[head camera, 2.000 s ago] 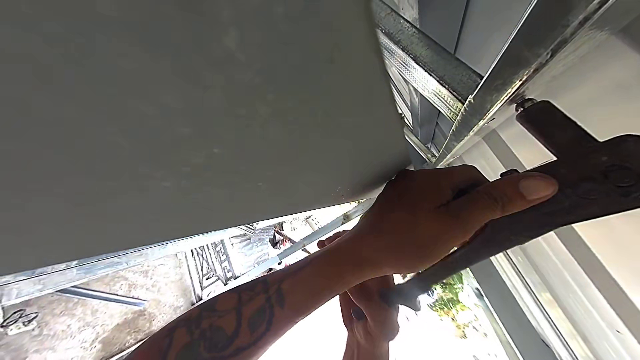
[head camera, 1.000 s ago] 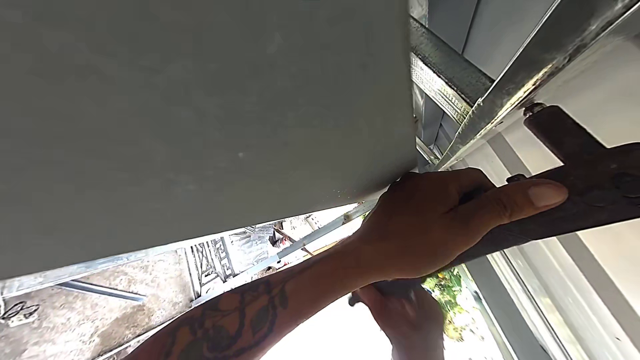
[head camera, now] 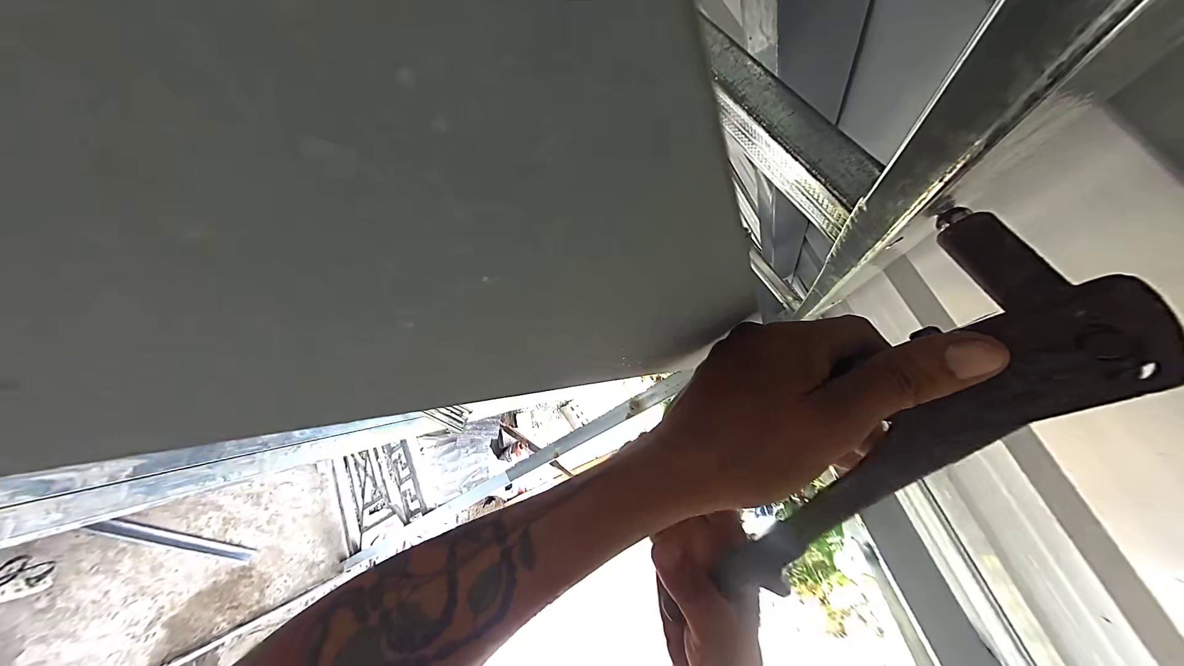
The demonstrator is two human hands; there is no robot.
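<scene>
A dark, long-handled hand riveter (head camera: 1064, 342) slants across the right side, its metal nose against or very close to the pale sheet beside a galvanized steel profile (head camera: 925, 176). My left hand (head camera: 786, 416) is closed around its body near the head, thumb along the upper side, fingers largely hidden behind. Below the left wrist, my right hand (head camera: 708, 578) grips the lower handle end; its wrist runs off the bottom edge. The tattooed left forearm passes in front of part of the view. Whether a rivet is in the nose cannot be seen.
A large grey panel (head camera: 370, 203) fills the upper left, its edge close to my left hand. Metal framing (head camera: 786, 120) crosses behind it. A ribbed sheet wall (head camera: 1064, 536) stands at right. Far below lie the ground (head camera: 222, 583) and metal frames (head camera: 379, 490).
My right hand has shifted left from where it was one second ago, and the handle end shows again beside it. My left hand keeps its hold on the riveter.
</scene>
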